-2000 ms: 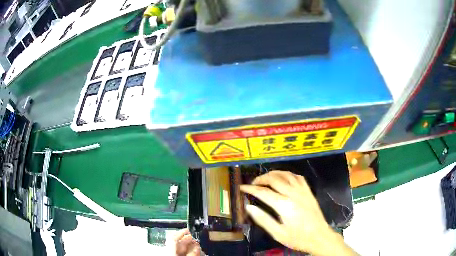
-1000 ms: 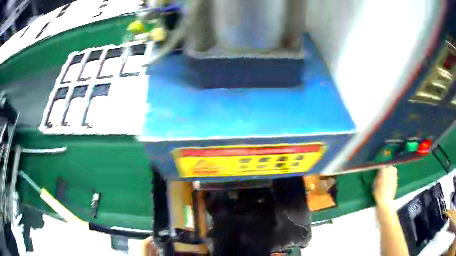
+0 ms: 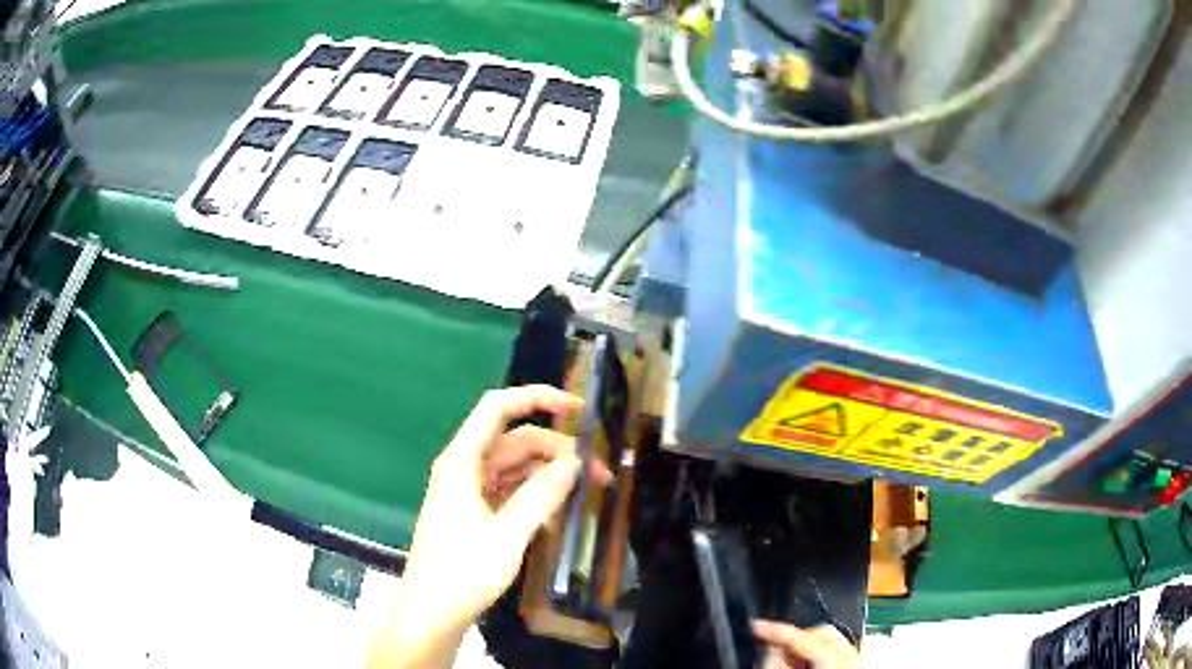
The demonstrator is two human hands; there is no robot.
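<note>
My left hand [image 3: 490, 503] pinches a thin dark phone housing [image 3: 595, 438] by its long side. The housing stands on edge over the tan-and-metal pressing fixture [image 3: 562, 627]. My right hand [image 3: 808, 646] is cut off by the bottom edge; its fingers are on a second narrow dark piece [image 3: 722, 595], seen nearly edge-on over the black surround. The blue press head [image 3: 902, 288], with its warning label, is beside and above the fixture and hides part of it.
A white blister tray [image 3: 451, 248] with dark-and-white parts lies on the green belt [image 3: 314, 346]. A loose frame [image 3: 183, 373] and a white wand [image 3: 170, 425] are at left. An orange-tan block [image 3: 895, 538], push buttons [image 3: 1150, 478] and black trays [image 3: 1088, 640] are at right.
The view has shifted. My right hand has moved from below the push buttons to the dark piece beside the fixture. My left hand has come in over the fixture and grips the housing.
</note>
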